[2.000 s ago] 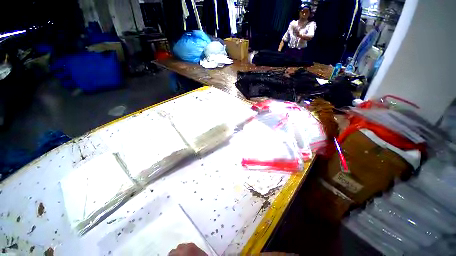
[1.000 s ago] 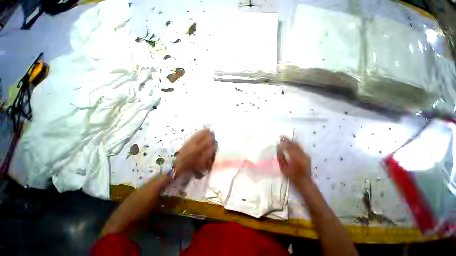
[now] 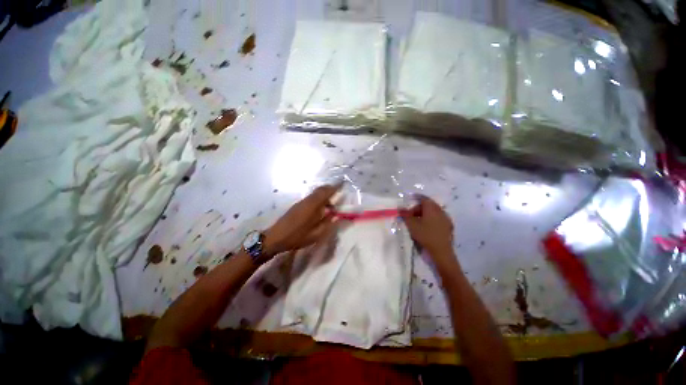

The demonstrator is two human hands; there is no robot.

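Observation:
A folded white garment (image 3: 353, 282) lies near the table's front edge, in front of me. A clear garment bag (image 3: 376, 177) lies at its far end, with its red band (image 3: 368, 215) running across the garment. My left hand (image 3: 320, 214), with a wristwatch (image 3: 253, 244) on the wrist, grips the left end of the band. My right hand (image 3: 430, 224) grips its right end. The fingertips are partly blurred, and how far the garment reaches into the bag cannot be told.
A heap of loose white garments (image 3: 90, 165) lies on the left. Three stacks of packed garments (image 3: 451, 71) stand in a row at the far side. Empty clear bags with red edges (image 3: 609, 241) lie on the right. An orange-and-black tool (image 3: 7, 124) shows at the far left.
The view has turned from the far room down to the table. Since one second ago, both hands and the red band have moved a little away from me, and the bag now shows beyond the garment.

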